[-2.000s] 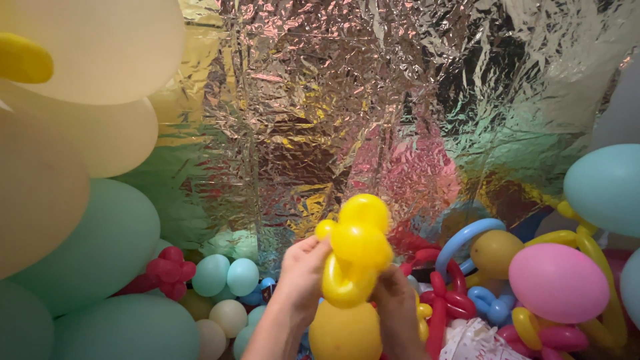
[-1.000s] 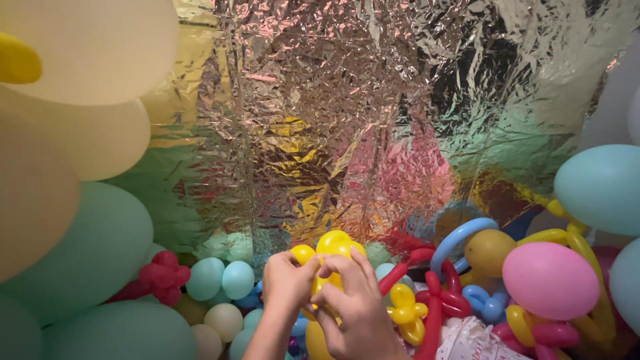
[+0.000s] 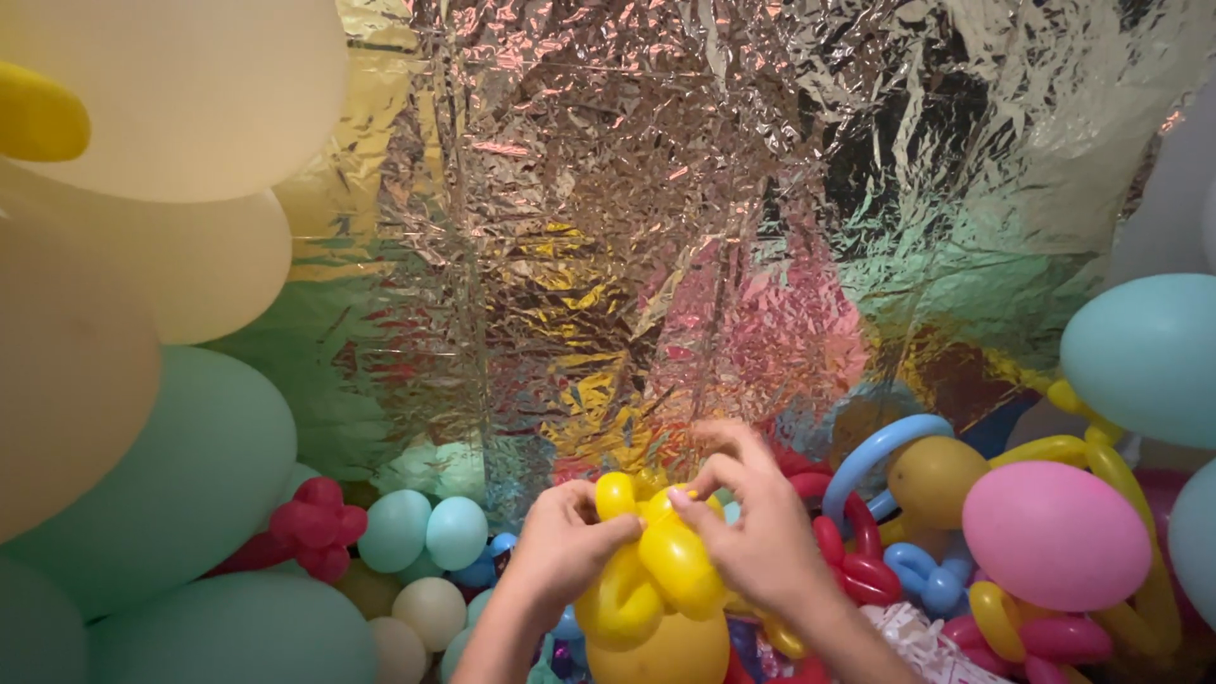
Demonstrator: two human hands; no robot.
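A yellow twisted modelling balloon (image 3: 679, 562), made of several rounded bubbles, is between my two hands at the bottom centre. My left hand (image 3: 570, 541) grips it from the left, thumb and fingers pinching near a small upper bubble. At its right, my right hand (image 3: 755, 522) touches the top with thumb and a finger near the joint of the bubbles, the other fingers raised. A larger round golden-yellow balloon (image 3: 660, 651) shows just below the twisted one.
Crinkled reflective foil (image 3: 608, 237) hangs in front. Large cream (image 3: 190, 95) and green balloons (image 3: 180, 475) fill the left. At right are a pink balloon (image 3: 1054, 537), a turquoise balloon (image 3: 1149, 361) and red, blue and yellow twisted balloons. Crumpled white printed material (image 3: 926, 646) lies low right.
Two seconds ago the yellow twisted balloon was held up higher. It has come down, and my right hand has moved from beneath it to its upper right side, with some fingers lifted.
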